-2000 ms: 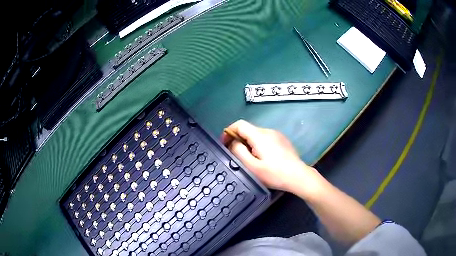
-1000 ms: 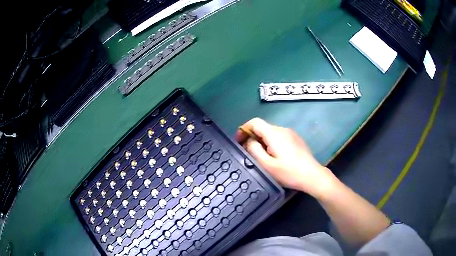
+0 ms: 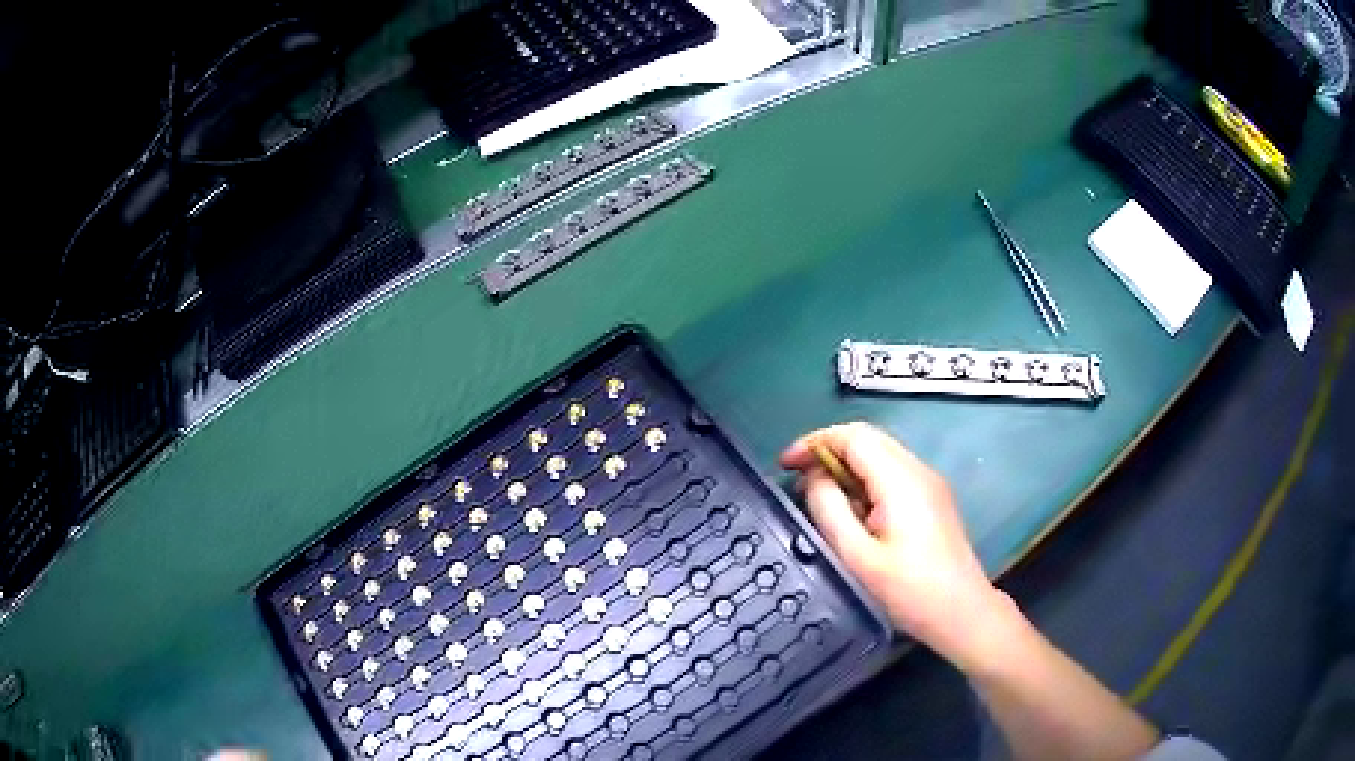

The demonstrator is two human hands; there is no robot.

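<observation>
The black component tray lies tilted on the bench. Small round gold and silver-white components sit in its left and upper pockets; many pockets toward the right are empty. My right hand is at the tray's right edge with fingers curled; a small yellow-orange spot shows at the fingertips, and I cannot tell whether it is held. A sliver of skin, apparently my left hand, is cut off at the bottom left. A silver fixture strip with six round seats lies beyond my right hand.
Tweezers and a white pad lie at the right, beside a second black tray with a yellow case. Two grey fixture strips lie at the back. Another black tray is behind the rail.
The view has shifted, so the bench things appear lower and further right. My right hand stays by the tray's right edge. A sliver of skin has appeared at the bottom left.
</observation>
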